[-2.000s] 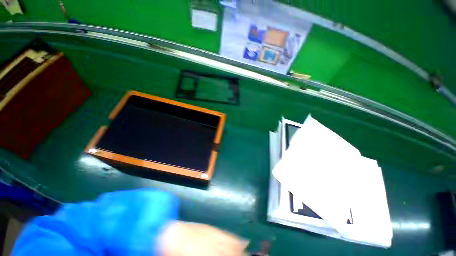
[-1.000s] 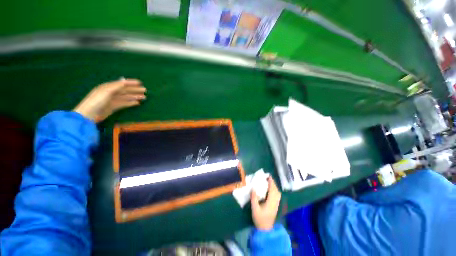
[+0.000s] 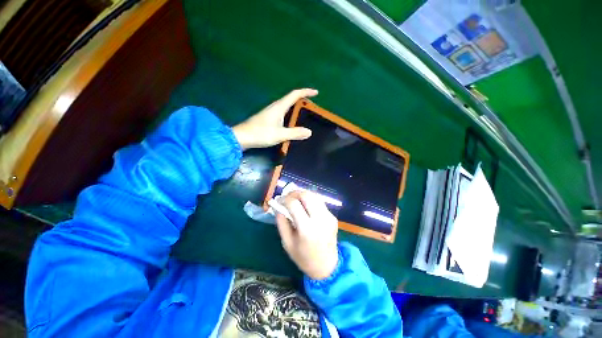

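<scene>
The wooden frame [image 3: 402, 178] with an orange-brown border lies flat on the green bench. A glossy black screen panel [image 3: 350, 168] nearly fills it and reflects lamps. My left hand [image 3: 274, 124] grips the frame's upper left corner, thumb over the border and fingers along the outer edge. My right hand [image 3: 310, 231] holds a crumpled white wiping cloth [image 3: 259, 211] against the lower left corner of the panel and frame; part of the cloth is hidden under the fingers.
Stacked wooden frames [image 3: 125, 86] stand tall at the left. A panel stack with white separator sheets [image 3: 474, 228] is at the right, with a black inner frame [image 3: 485, 148] behind it. An instruction sheet [image 3: 465, 39] hangs on the back board. Another person's blue sleeve [image 3: 439, 323] shows at lower right.
The view has turned. My left hand has come down from above the frame onto its corner. My right hand has moved with the cloth from the frame's right side to its lower left corner.
</scene>
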